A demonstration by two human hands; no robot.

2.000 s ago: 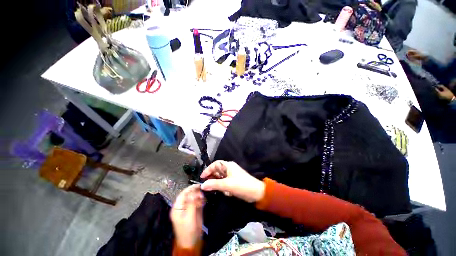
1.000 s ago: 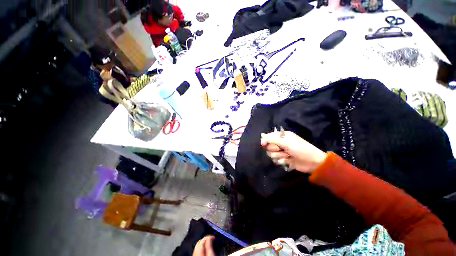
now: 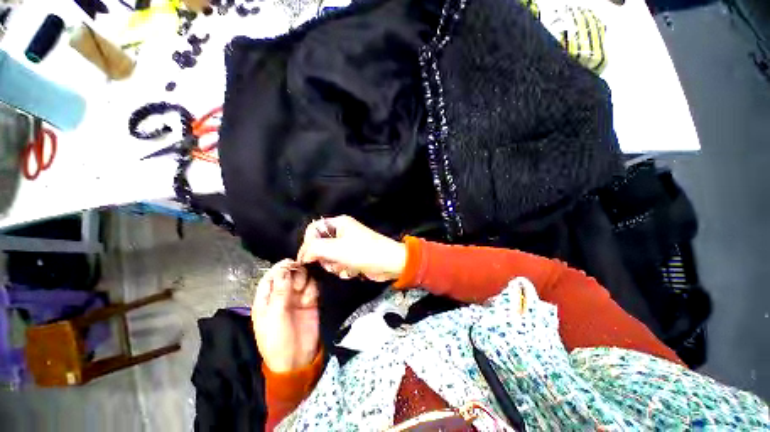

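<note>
The large black garment (image 3: 523, 118) lies over the table edge and down to the wearer's lap. A glinting beaded trim (image 3: 437, 126) runs down it. My right hand (image 3: 355, 246) is low in front of the garment, fingers bent and pinched together. My left hand (image 3: 287, 308) is beside it to the left, palm partly showing, its fingertips close to or touching the right fingertips. Whether a needle, thread or cloth is between the fingers is too small to tell. A loose black trim length (image 3: 159, 108) curls beside orange-handled scissors (image 3: 205, 139) left of the garment.
On the white table (image 3: 84, 173) are red-handled scissors (image 3: 39, 150), a light blue bottle (image 3: 40, 91), a thread cone (image 3: 101, 52), a dark spool (image 3: 45, 38) and scattered black beads or buttons. A striped bundle (image 3: 582, 38) lies top right. A wooden-seated stool (image 3: 55, 353) stands lower left.
The view has tilted down. My right hand, raised over the garment a second ago, is back down beside my left hand. My left hand, mostly cut off then, is now in full view.
</note>
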